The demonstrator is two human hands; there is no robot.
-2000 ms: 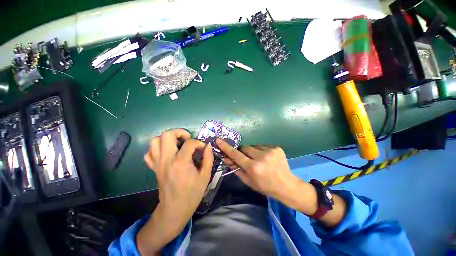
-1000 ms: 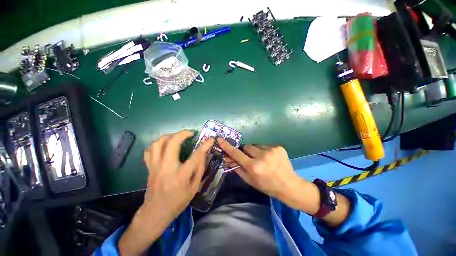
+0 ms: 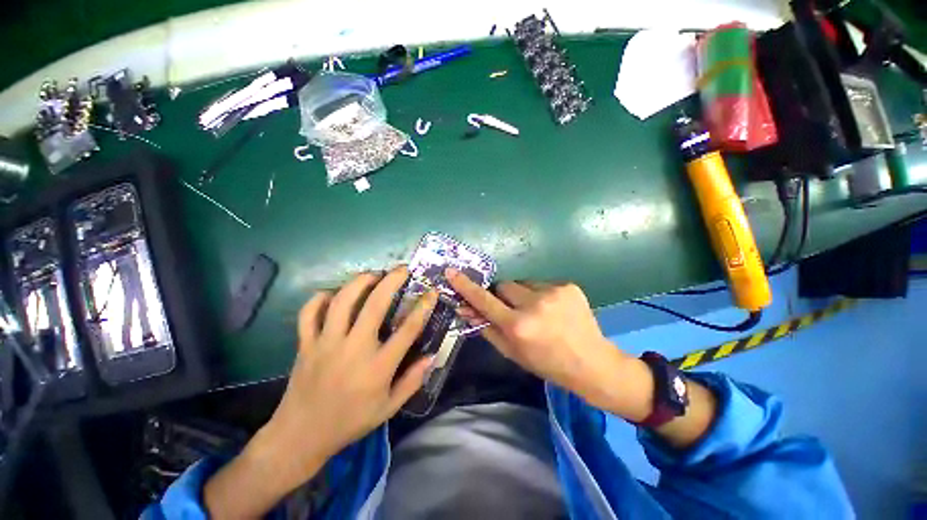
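An open phone (image 3: 439,350) lies tilted over the bench's front edge, its silvery upper end on the green mat and its dark lower end towards my lap. My left hand (image 3: 351,350) is on its left side, fingertips at the rim and on the inside. My right hand (image 3: 539,330) holds the right side, its index fingertip pressed on the upper inside. A thin pale edge shows beneath the right fingers; I cannot tell what it is. The fingers hide part of the inside.
A black tray (image 3: 188,295) with open phones is at left, a small dark bar (image 3: 253,291) beside it. A screw bag (image 3: 356,152) and a component strip (image 3: 552,69) lie further back. A yellow electric screwdriver (image 3: 728,229) lies at right, its black cable looping over the bench edge.
My left hand has gone from pinching fingertips over the phone to lying flatter along its left side. My right index finger stays on the upper inside. The view has shifted slightly.
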